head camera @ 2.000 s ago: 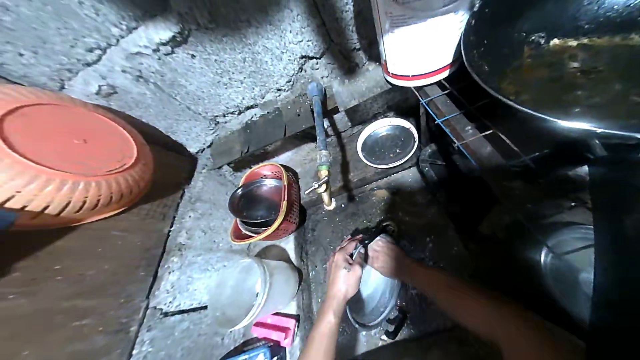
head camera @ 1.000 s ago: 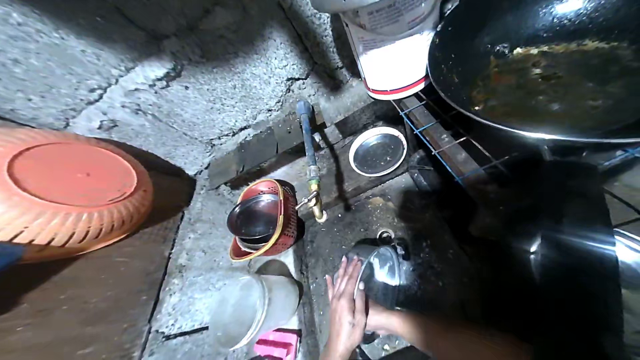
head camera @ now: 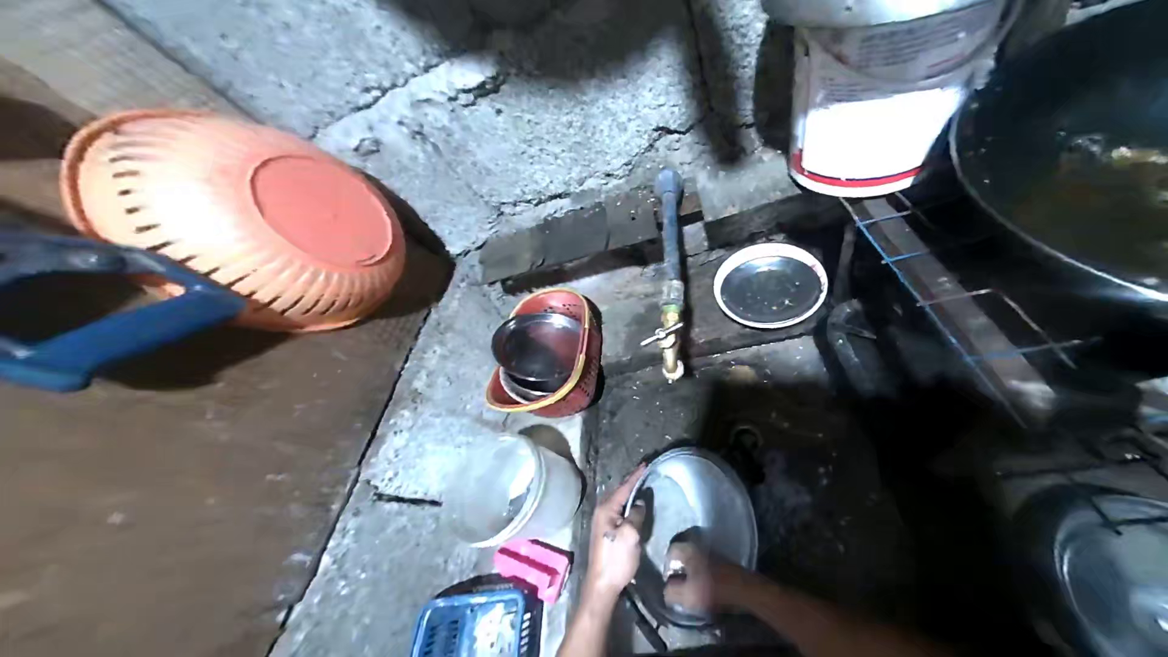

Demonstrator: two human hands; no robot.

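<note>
My left hand point(head camera: 616, 543) grips the left rim of a round metal plate or lid point(head camera: 703, 497), which is tilted over the dark sink floor. Against its lower inner face my right hand point(head camera: 689, 570) is closed, with a ring on one finger; whether it holds a scrubber cannot be told. Above the plate is a brass tap point(head camera: 671, 342) on a grey pipe. A red plastic basket point(head camera: 584, 379) with dark metal bowls point(head camera: 538, 349) sits up and to the left of my hands. Below it stands a translucent plastic tub point(head camera: 516, 488).
A pink plastic piece point(head camera: 534, 568) and a blue basket point(head camera: 474, 625) lie lower left. An orange colander point(head camera: 319, 210) and a blue handle point(head camera: 137, 338) are farther left. A round dish point(head camera: 771, 285), a white bucket point(head camera: 862, 137), a wire rack point(head camera: 926, 301) and a large black pan point(head camera: 1077, 164) occupy the right.
The plate's broad face is now turned up, with my left hand at its rim and my right hand inside it. The blue handle shows more fully at left.
</note>
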